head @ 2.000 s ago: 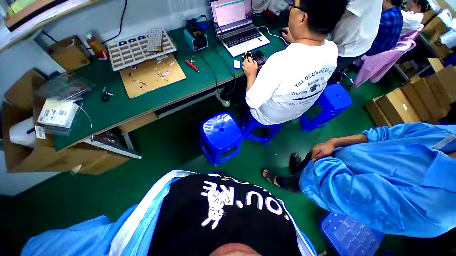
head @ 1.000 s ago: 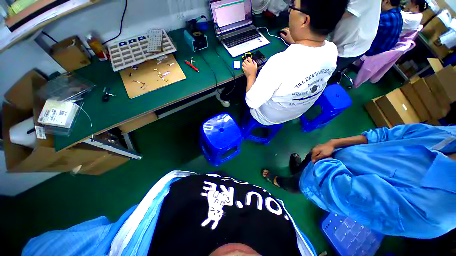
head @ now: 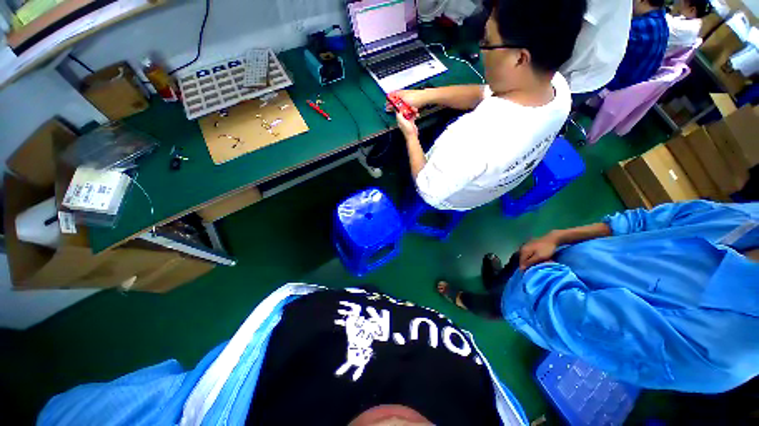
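Observation:
Neither of my hands is in the picture; only my black shirt and blue sleeve show at the bottom. Ahead, a seated person in a white T-shirt holds a red handheld part in both hands at the bench edge. An open laptop with a pale screen stands behind it. A red-handled tool lies flat on the green mat. A tan work board carries tiny parts. A white gridded parts tray lies behind it, with a small white panel on top.
A blue-black box stands behind the red-handled tool. A white labelled box is at the bench's left end. Blue stools stand on the green floor. A person in blue is at right. Brown cartons lie beyond; more people sit at the back.
The seated person has brought both hands together and now holds up the red part. The far hand has left the area beside the laptop. The person's head and body have turned toward the left.

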